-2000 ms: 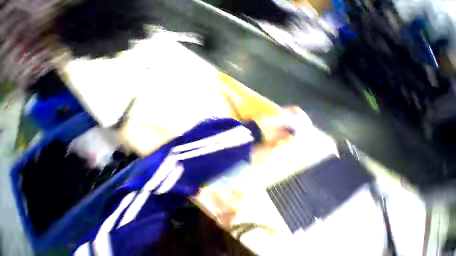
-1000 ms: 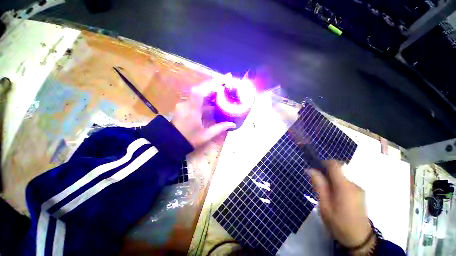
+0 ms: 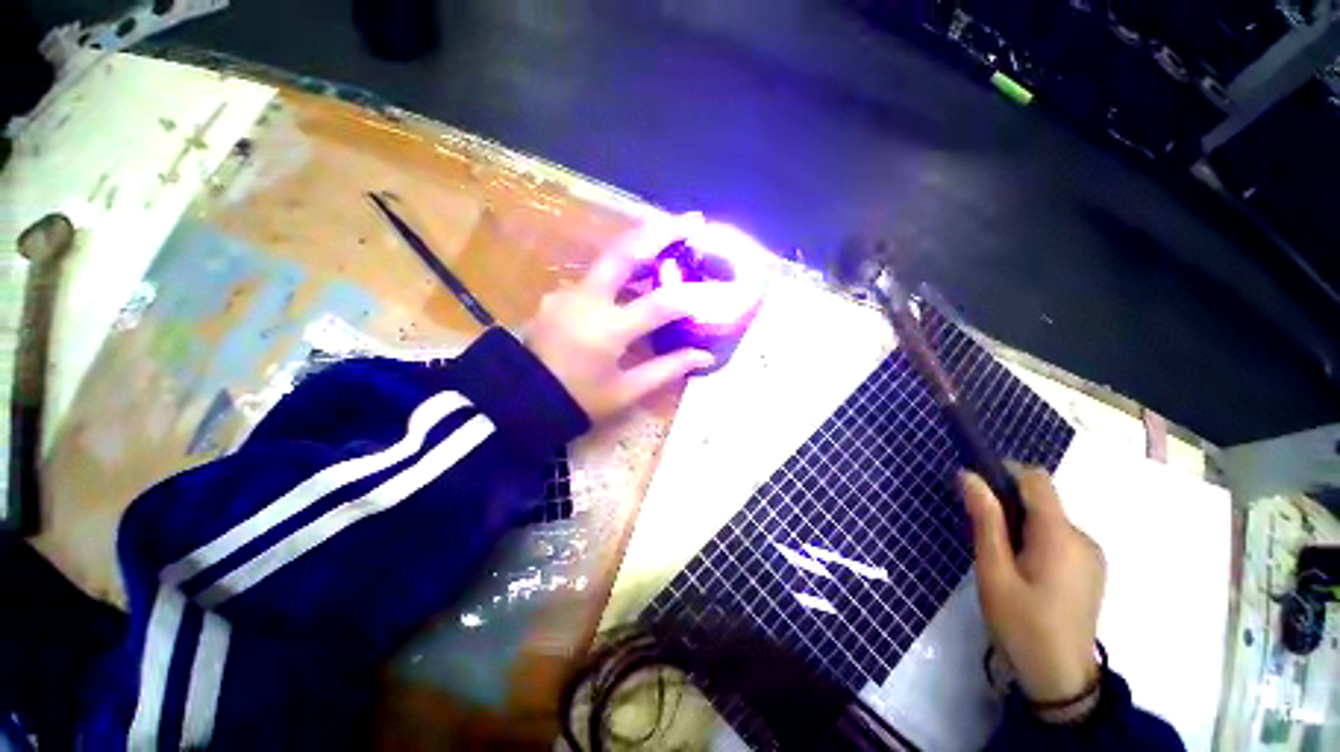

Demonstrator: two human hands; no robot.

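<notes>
My left hand (image 3: 625, 323) is around a black cylindrical unit (image 3: 664, 341) near the bench's belt-side edge, its fingers partly over the glowing purple-pink light ring (image 3: 735, 301). My right hand (image 3: 1040, 588) grips the dark handle of a long tool (image 3: 948, 397). The tool points up and away over the sticker sheet; its far end is beside the sheet's far corner and too blurred to name. The sticker sheet (image 3: 823, 514), a grid of small black squares, lies on the white part of the bench. Part of another black grid (image 3: 557, 488) shows beside my left sleeve.
A thin dark pointed stick (image 3: 429, 257) lies on the brown bench area (image 3: 500, 221). A mallet-like tool (image 3: 33, 353) lies at the far left. The dark belt (image 3: 588, 88) runs beyond the bench. Small black parts (image 3: 1305, 602) lie at the right. Dark hair hangs over the bottom.
The view has steadied since the earliest frame. Since one second ago, my left fingers have moved over the lit ring. The right-hand tool shows more clearly, with its far end near the bench edge.
</notes>
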